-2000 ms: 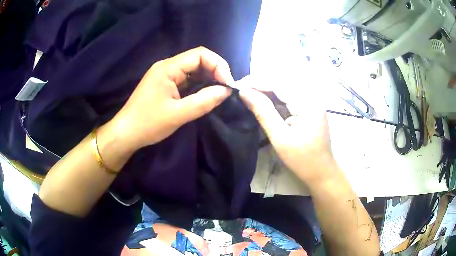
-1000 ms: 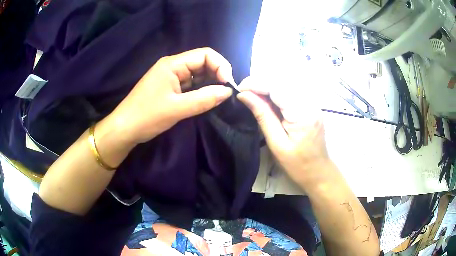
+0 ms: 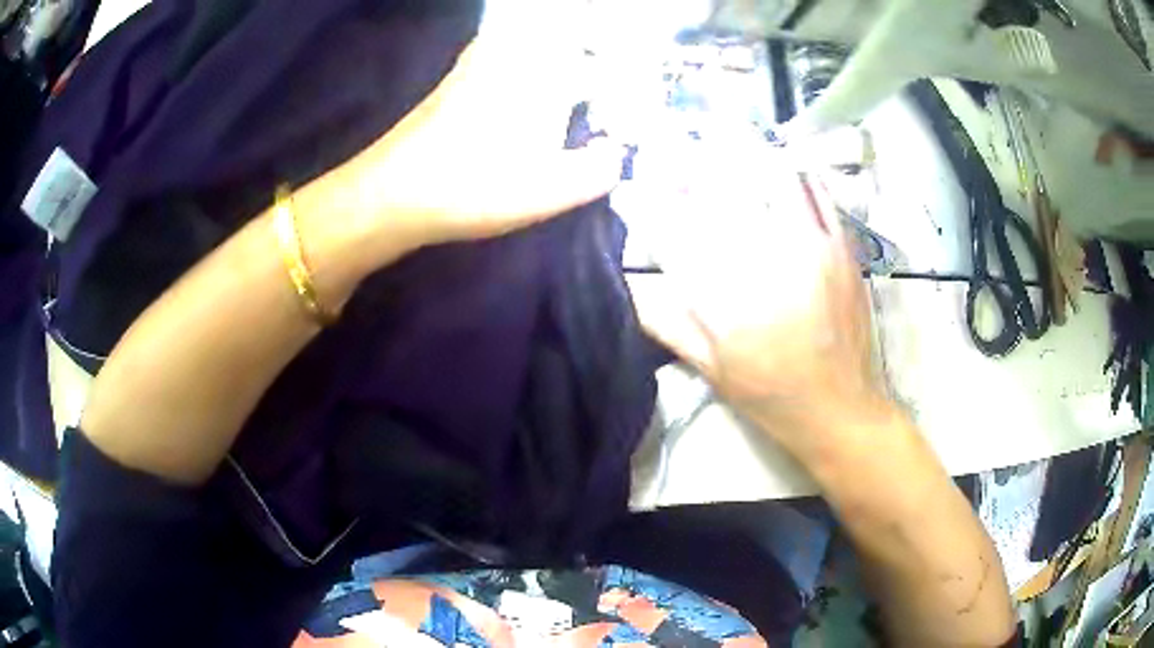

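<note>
The dark purple-navy garment (image 3: 430,342) lies across the left side of the table and hangs toward the lap. My left hand (image 3: 506,152) grips the cloth near the machine, with dark cloth showing at the fingertips. Its fingers are partly washed out by lamp glare. My right hand (image 3: 772,291) is just right of the cloth edge, over the white table. Its fingers are overexposed, so what they hold cannot be told. The silver thread snips (image 3: 871,243) lie just beyond the right hand, partly hidden by it.
The sewing machine (image 3: 924,57) stands at the upper right under strong glare. Black-handled shears (image 3: 993,260) lie at right, beside slim tools (image 3: 1048,228). A white label (image 3: 58,194) is on the garment at upper left. The white table's front edge (image 3: 1012,458) curves below; scraps hang at right.
Both hands have moved forward toward the machine, with the cloth, and their fingertips have separated. The right hand has turned over toward the snips. The whole view has shifted slightly.
</note>
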